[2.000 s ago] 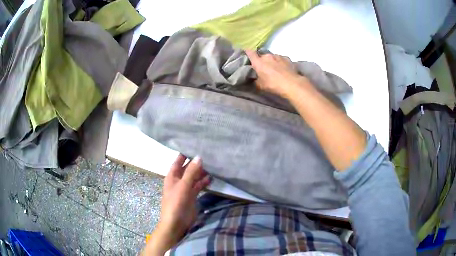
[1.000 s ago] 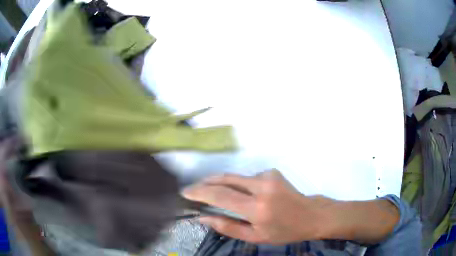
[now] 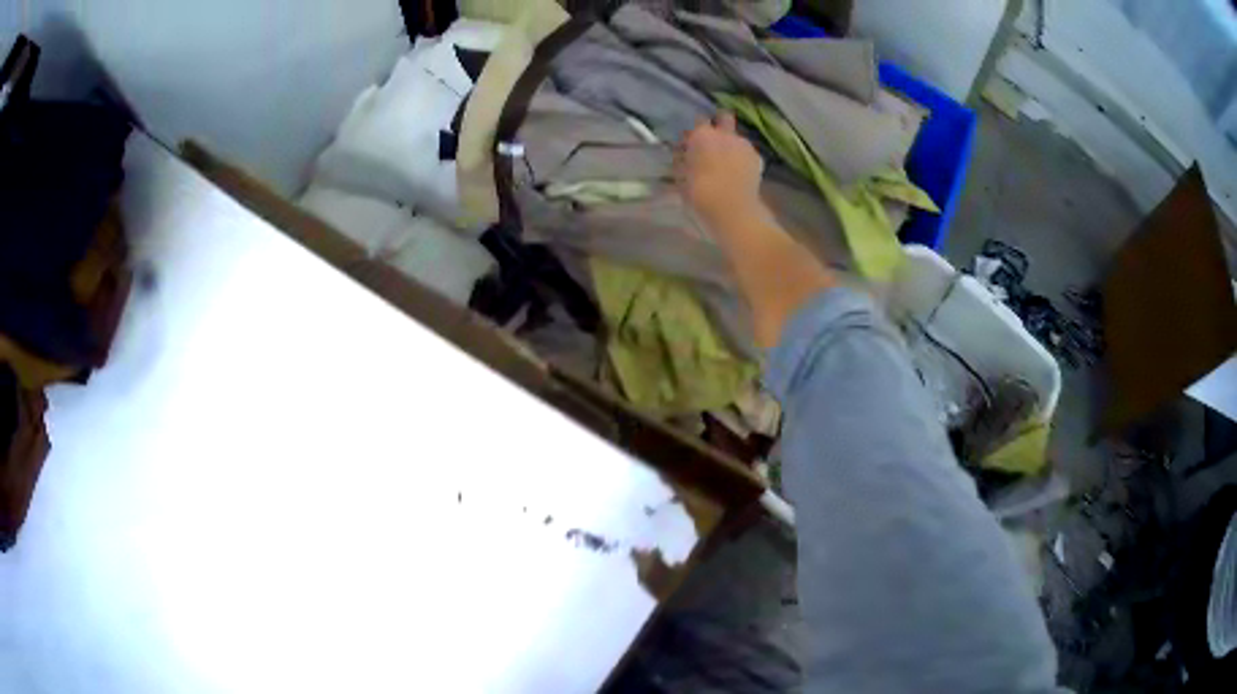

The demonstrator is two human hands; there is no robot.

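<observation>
A heap of grey garments (image 3: 611, 82) with lime parts (image 3: 672, 332) and a beige and dark brown band lies beyond the table's right edge, at the top middle of the view. My right hand (image 3: 719, 166) reaches onto the heap, its fingers bent at the grey cloth beside a narrow lime strip. Whether the fingers grip the cloth cannot be told. My left hand is not in view.
The white table (image 3: 339, 475) has a worn brown edge. Dark navy and rust-brown garments (image 3: 54, 244) lie at its far left. A blue bin (image 3: 943, 143), a white container (image 3: 1011, 332) and a brown board (image 3: 1169, 305) stand on the right near floor scraps.
The view has turned right. The garment handled on the table is out of view, and my left hand has left the picture. My right hand has moved from the table to the right heap.
</observation>
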